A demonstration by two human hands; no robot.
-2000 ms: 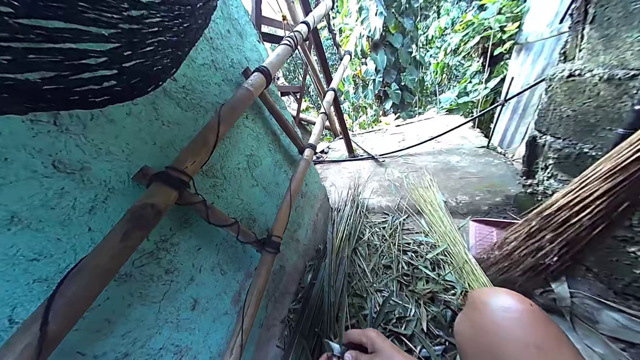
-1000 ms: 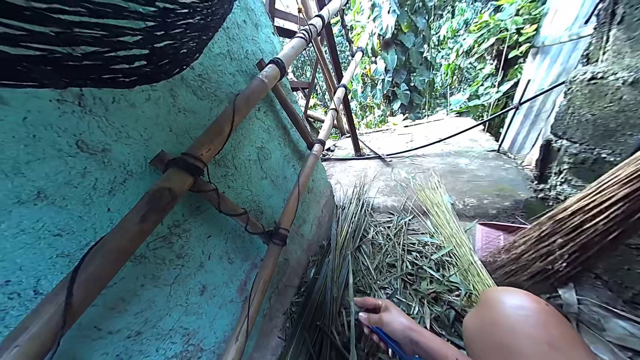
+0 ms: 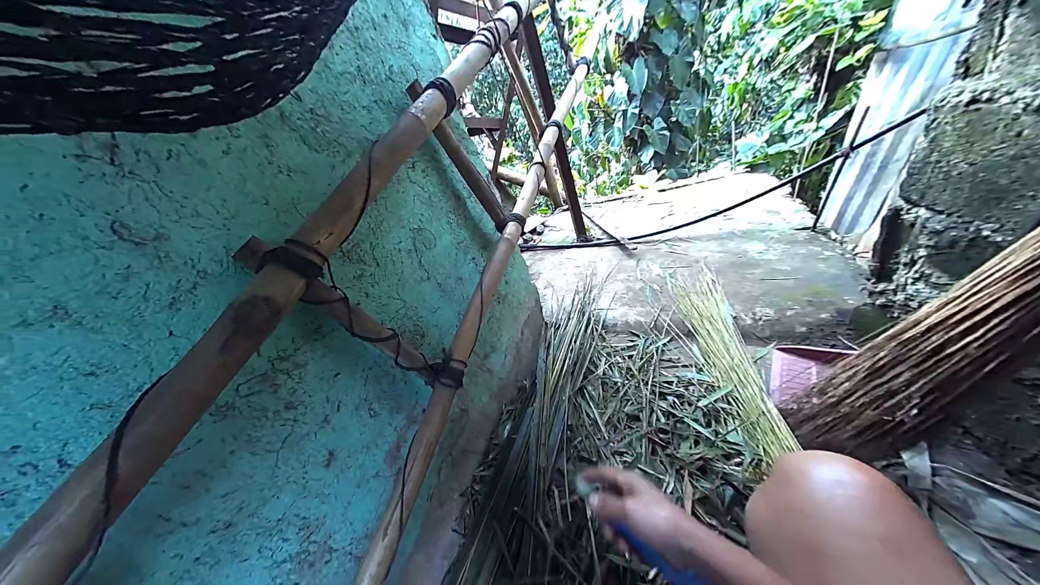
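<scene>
At the bottom centre, my right hand (image 3: 638, 508) is closed around a blue-handled tool (image 3: 654, 561); its working end is blurred, and I cannot tell its kind. The hand is above a pile of green leaf cuttings (image 3: 650, 414). To its left lie long green leaf strips and stalks (image 3: 561, 374) beside the wall. A bundle of pale thin stalks (image 3: 727, 357) slants across the right side of the pile, its lower end next to my bare knee (image 3: 841, 512). My left hand is out of view.
A bamboo ladder-like frame (image 3: 349, 195), lashed with black cord, leans by the turquoise wall (image 3: 203, 325). At right are a large stick broom (image 3: 934, 357), a pink dustpan-like piece (image 3: 796, 370) and a rough block wall (image 3: 975, 162). A black hose (image 3: 731, 207) crosses the concrete.
My right hand has moved right and up from the bottom edge, where it was two seconds ago. The blue handle, not visible then, shows in the two later frames.
</scene>
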